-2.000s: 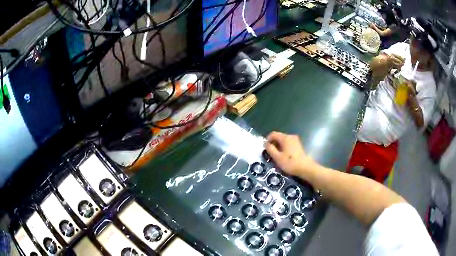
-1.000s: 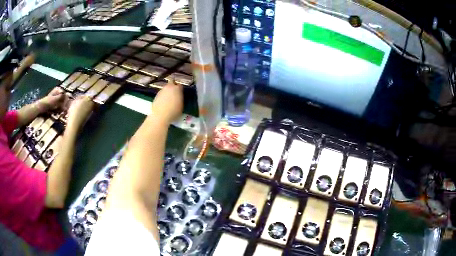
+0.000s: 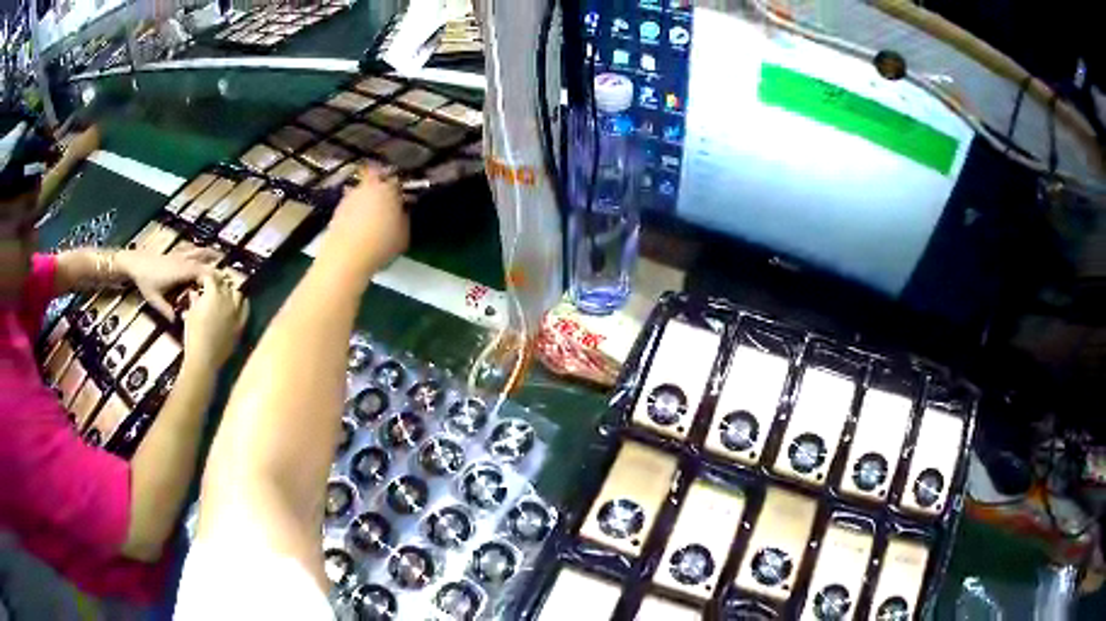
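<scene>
My left hand (image 3: pixel 370 224) reaches to the near edge of a dark tray of gold housings (image 3: pixel 400 127) at the upper left. Its fingers are bent and partly hidden, so I cannot tell whether they grip the tray. My right hand is out of the picture. Below my left forearm, a clear sheet of black-and-silver rings (image 3: pixel 412 491) lies on the green bench, partly covered by the arm. A glossy black blister tray (image 3: pixel 716 455) at the lower right holds gold housings with rings fitted.
A person in a pink top (image 3: pixel 73 485) works at the left over a tray of housings. A clear bottle (image 3: pixel 603 200) and a monitor (image 3: pixel 813 158) stand behind the blister tray. A pale upright post (image 3: pixel 522 158) with cables is beside the bottle.
The view has swung from the ring sheet and cables to another bench part. My right hand has left the picture. My left hand has come in and moved slightly left along the far tray.
</scene>
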